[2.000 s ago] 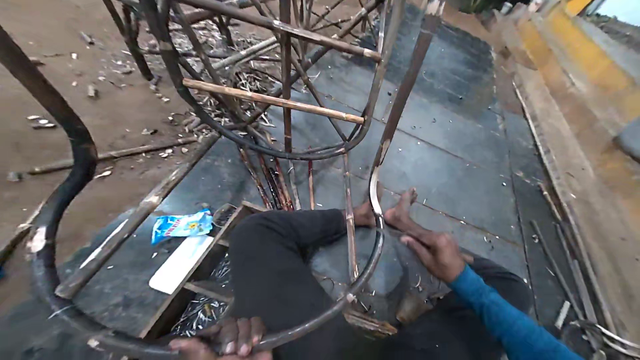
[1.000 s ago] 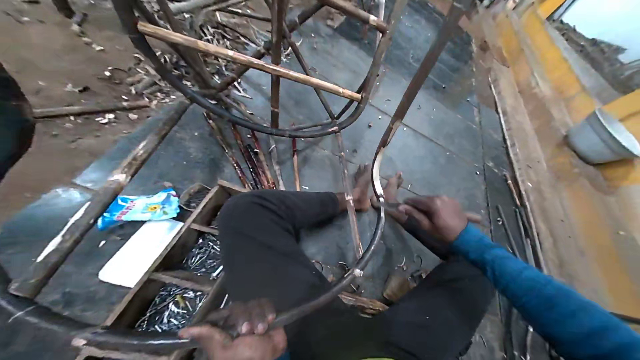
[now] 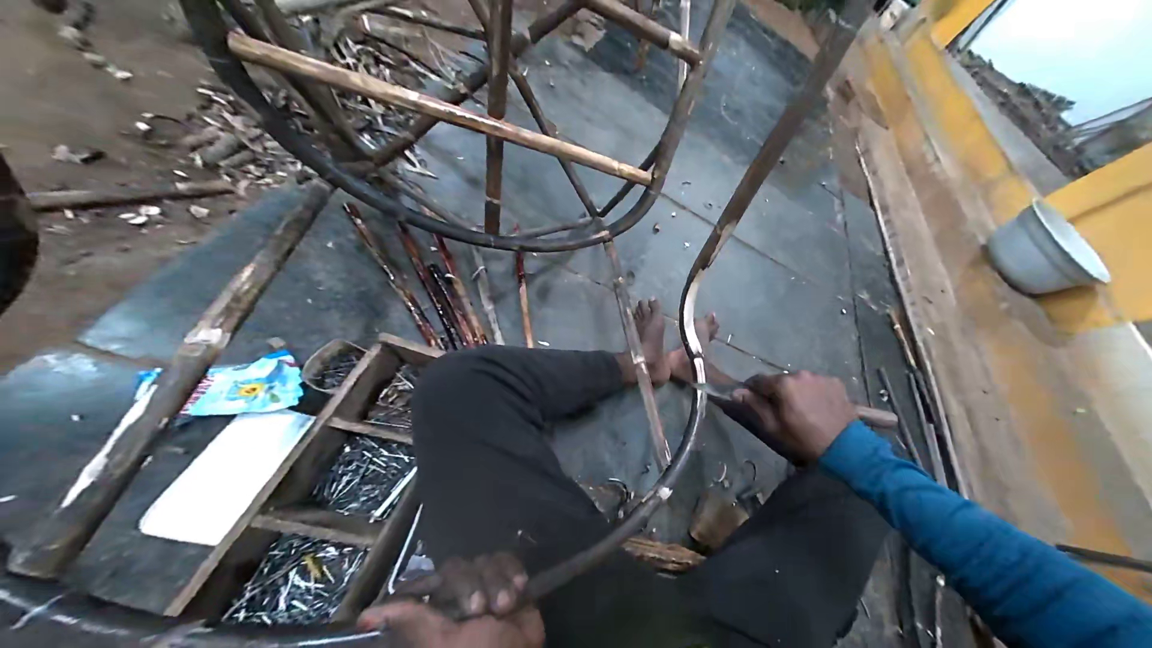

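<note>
A dark bent pole (image 3: 605, 545), likely cane or wood, curves along the bottom and up past my feet. My left hand (image 3: 463, 603) grips it at the bottom centre. My right hand (image 3: 801, 409) is closed on a knife with a pale wooden handle (image 3: 876, 417); its blade meets the pole where a pale shaved strip (image 3: 688, 315) shows. Above stands a frame of bent dark hoops (image 3: 504, 241) with a light crossbar (image 3: 441, 108) and crossed sticks.
A wooden compartment box (image 3: 315, 526) of nails lies left of my legs, beside a white sheet (image 3: 225, 477) and a blue packet (image 3: 247, 382). A thick pole (image 3: 193, 346) slants on the left. Several reddish sticks (image 3: 456, 297) lie behind. A grey bucket (image 3: 1048, 247) stands at right.
The view has shifted to the right, bringing the bucket into sight. My right hand has come to the pole with the knife. My left hand stays on the pole.
</note>
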